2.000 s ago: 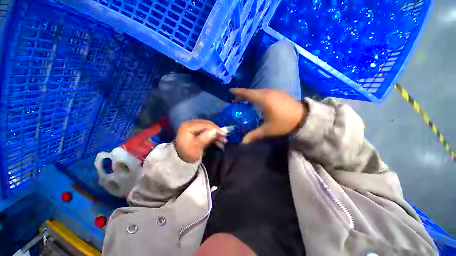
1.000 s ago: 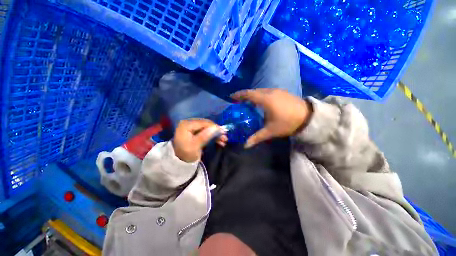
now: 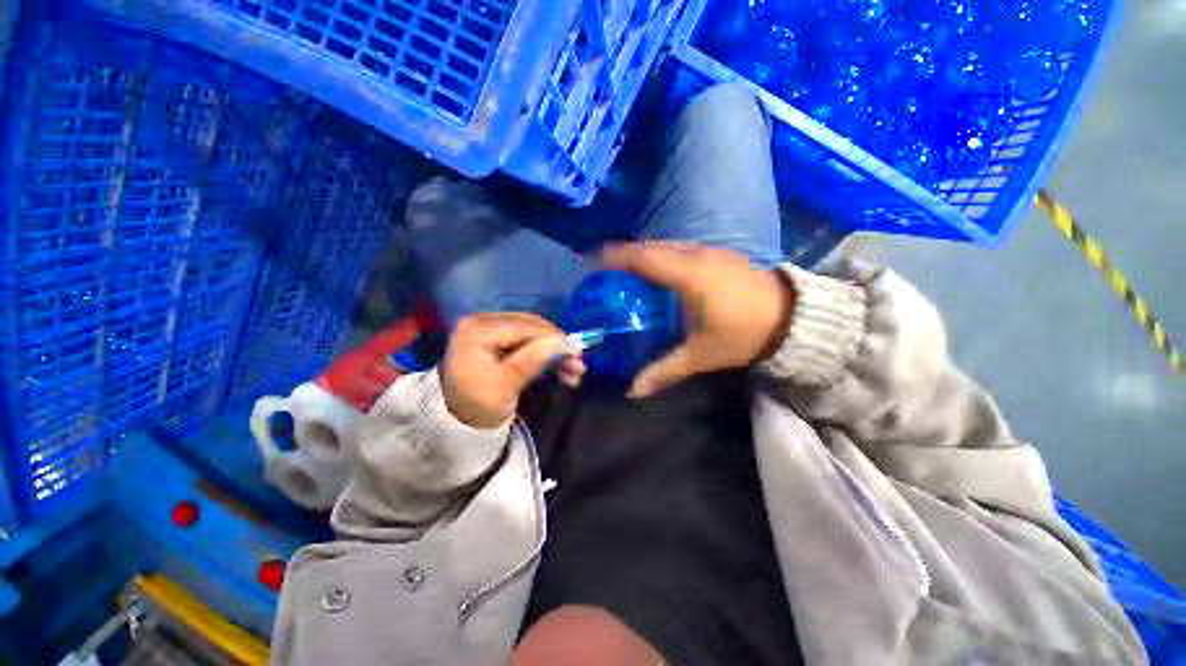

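Note:
A glossy see-through blue ball [image 3: 622, 316] is held over my lap. My right hand [image 3: 715, 312] holds it, with the fingers on its far side and the thumb on its near side. My left hand [image 3: 505, 364] pinches a thin, pale trimming tool [image 3: 588, 338] between thumb and fingers. The tool points right, and its thin tip lies at or over the ball's surface; whether it touches is too blurred to tell. The ball's right side is partly hidden by my right hand.
A blue crate [image 3: 832, 134] packed with balls stands upper right. Another crate [image 3: 488, 143] is at top centre, and slatted walls [image 3: 130, 260] rise left. A white part with holes [image 3: 312, 442], a red item [image 3: 371, 364] and a blue box with red knobs [image 3: 221, 520] are lower left.
The crates and my knees have shifted slightly up in the view. My hands still hold the ball and tool; the tool's thin tip now shows across the ball.

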